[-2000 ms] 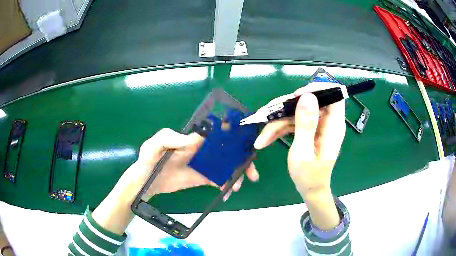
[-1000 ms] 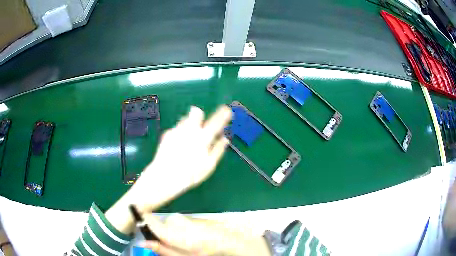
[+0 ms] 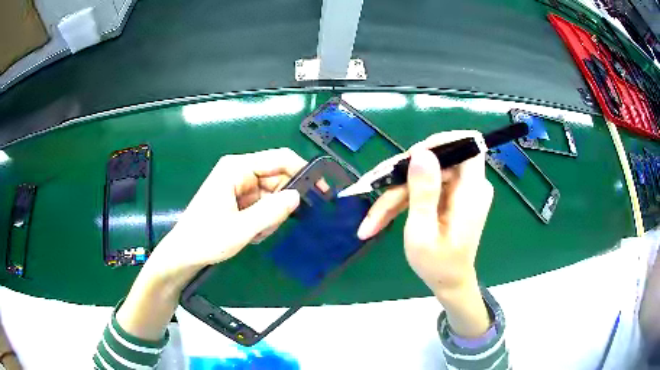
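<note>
My left hand (image 3: 242,206) grips a dark phone middle frame (image 3: 217,316) by its upper left edge, tilted over the belt's near edge. A blue film (image 3: 318,242) covers its upper part, slightly blurred. My right hand (image 3: 449,217) holds a black pen-sized tool (image 3: 441,155) with a white band and pale tapering tip. The tip points at the film's top edge near the camera openings; whether it touches cannot be told. My right fingertips are at the frame's right edge and hide part of it.
Frames with blue film (image 3: 354,132) lie on the green belt (image 3: 405,278) behind and to the right. Two frames with black patches (image 3: 129,206) lie left. A grey post (image 3: 339,36) stands behind. A red tray (image 3: 601,76) is far right. Crumpled blue film (image 3: 250,359) lies at the bottom edge.
My left hand has picked up a frame from the belt. My right hand has risen from the near edge and brought the tool to the film. The frames on the belt have shifted left.
</note>
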